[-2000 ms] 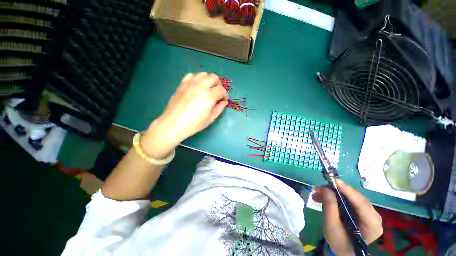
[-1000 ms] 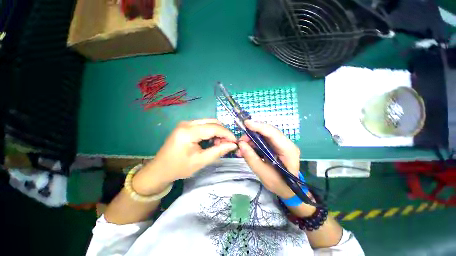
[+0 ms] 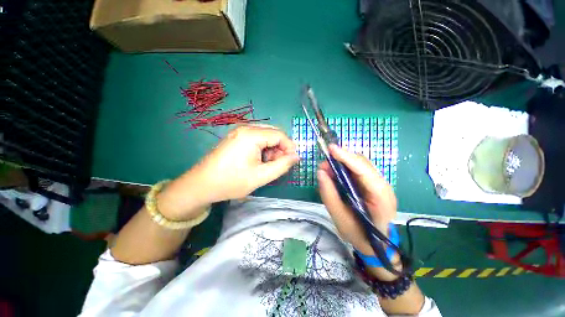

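Note:
The green and white PCB panel (image 3: 378, 143) lies flat on the green mat near the bench's front edge. My right hand (image 3: 359, 192) holds the black soldering iron (image 3: 347, 179), its metal tip pointing up and away over the panel's left half. A thin metal piece runs beside the tip. My left hand (image 3: 245, 161) is at the panel's left edge, thumb and forefinger tips together; whether a wire is between them cannot be told. A loose pile of red lead wires (image 3: 205, 96) lies beyond my left hand. The panel's left edge is partly hidden by the fingers.
A cardboard box (image 3: 179, 28) stands at the back left, a black slotted rack (image 3: 49, 93) at the far left. A black fan with wire guard (image 3: 427, 52) stands at the back right. A round pot (image 3: 508, 166) sits on a white sheet (image 3: 449, 139) at the right.
My left hand went from the wire pile to meet my right hand in front of the panel. The hands are now apart, with the left at the panel's left edge. The camera view has shifted.

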